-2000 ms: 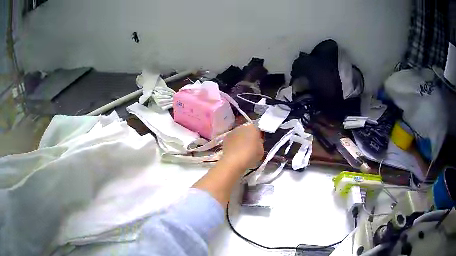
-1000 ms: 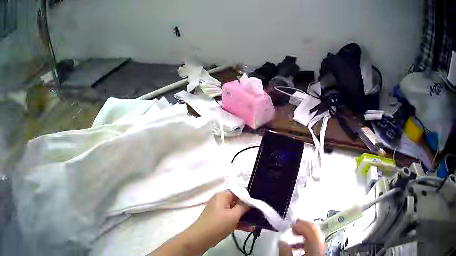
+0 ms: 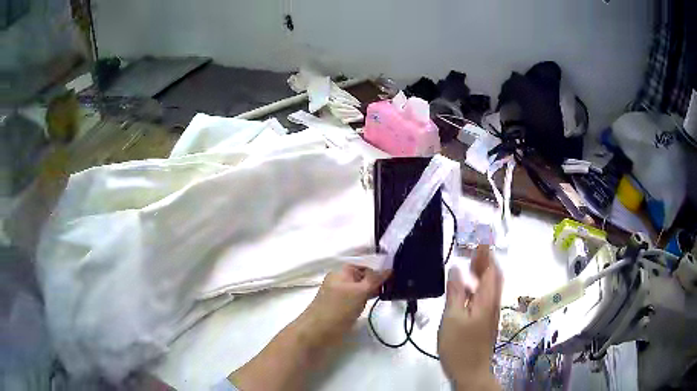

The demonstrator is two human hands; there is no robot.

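Observation:
A long narrow white strip (image 3: 415, 206) lies folded over a dark smartphone (image 3: 413, 263), with a bend near the phone's top. My left hand (image 3: 351, 289) pinches the strip's lower end at the phone's left edge. My right hand (image 3: 472, 313) is right of the phone with its fingers raised and slightly blurred; I cannot tell whether it touches the strip. A black cable (image 3: 411, 309) runs from the phone's lower end. A large heap of white cloth (image 3: 229, 221) lies to the left.
The sewing machine (image 3: 604, 305) and its pale lamp (image 3: 552, 299) are at the right. A yellow-green plug block (image 3: 578, 232) sits behind them. A pink tissue pack (image 3: 399, 128), white ties (image 3: 504, 187) and a black bag (image 3: 539, 107) are at the back.
The phone appears higher and more upright in view. The strip now folds upward across it. My right hand has risen and turned beside the phone; my left still pinches the strip.

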